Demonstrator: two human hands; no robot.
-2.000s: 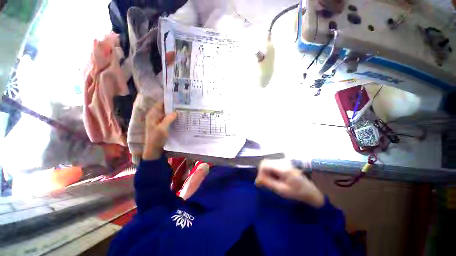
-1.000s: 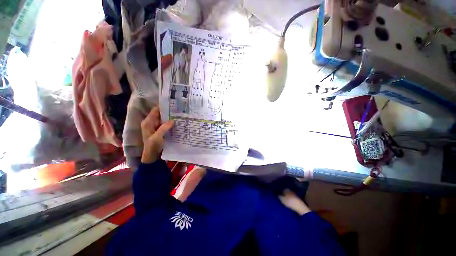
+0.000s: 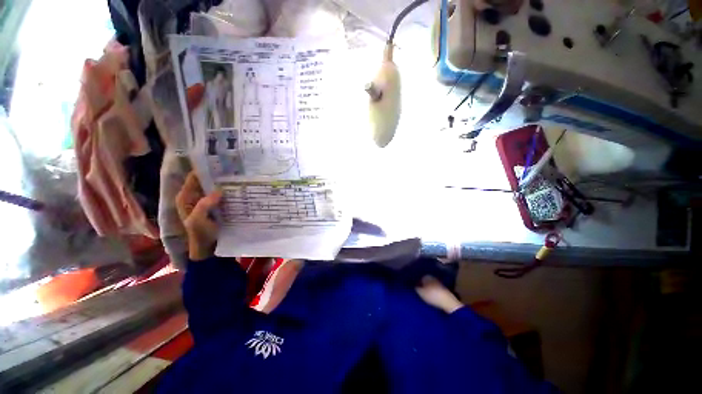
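Observation:
My left hand [image 3: 200,215] holds the left edge of a printed spec sheet [image 3: 265,204], thumb on the front and fingers behind. The sheet shows garment outlines, small photos and a size table; its right part is bleached white by the light. My right hand [image 3: 437,294] is low in front of my body, below the table edge, partly hidden by dark blue cloth. Its fingers do not show, so I cannot tell if it holds anything. A grey garment piece [image 3: 170,192] hangs behind and left of the sheet.
The white sewing machine [image 3: 569,69] with blue stripe stands at right, a cream lamp [image 3: 386,104] left of it. A dark red phone [image 3: 509,148] lies on the table, its lanyard [image 3: 521,271] over the grey edge [image 3: 493,252]. Pink cloth [image 3: 108,146] is at far left.
The view has shifted, so the sheet and machine sit further left. My right hand was blurred above the table edge two seconds ago and is now lower. My left hand keeps its hold.

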